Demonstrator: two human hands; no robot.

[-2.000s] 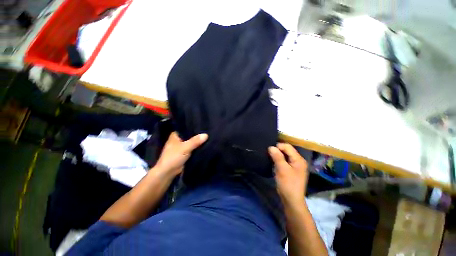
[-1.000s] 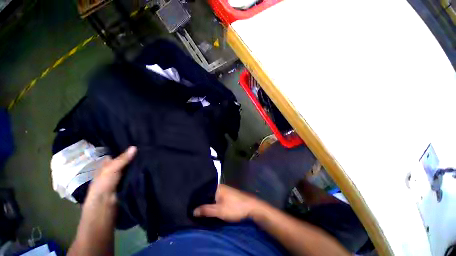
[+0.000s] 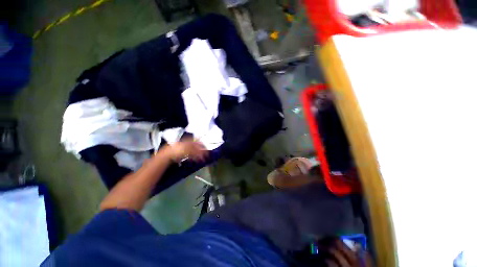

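Observation:
A heap of dark cloth pieces (image 3: 136, 78) with white pieces lies low, left of the table, in the head view. One white piece (image 3: 201, 109) runs down the heap's middle; a bunch of white cloth (image 3: 99, 128) hangs at its left side. My left hand (image 3: 188, 150) is at the heap's near edge, over the lower end of the white piece. It is blurred, and whether the fingers grip the cloth cannot be told. My right hand cannot be made out in the picture.
The white table (image 3: 418, 120) with its wooden edge stands at right. A red basket (image 3: 324, 18) with white items is on its far corner; another red basket (image 3: 320, 141) is below the edge. A sandal-like shape (image 3: 290, 173) is on the floor. White material (image 3: 23, 224) lies lower left.
The view has swung left and down from the table to the heap. The dark panel is no longer held by both hands. My left hand has moved to the white cloth; my right hand has left view.

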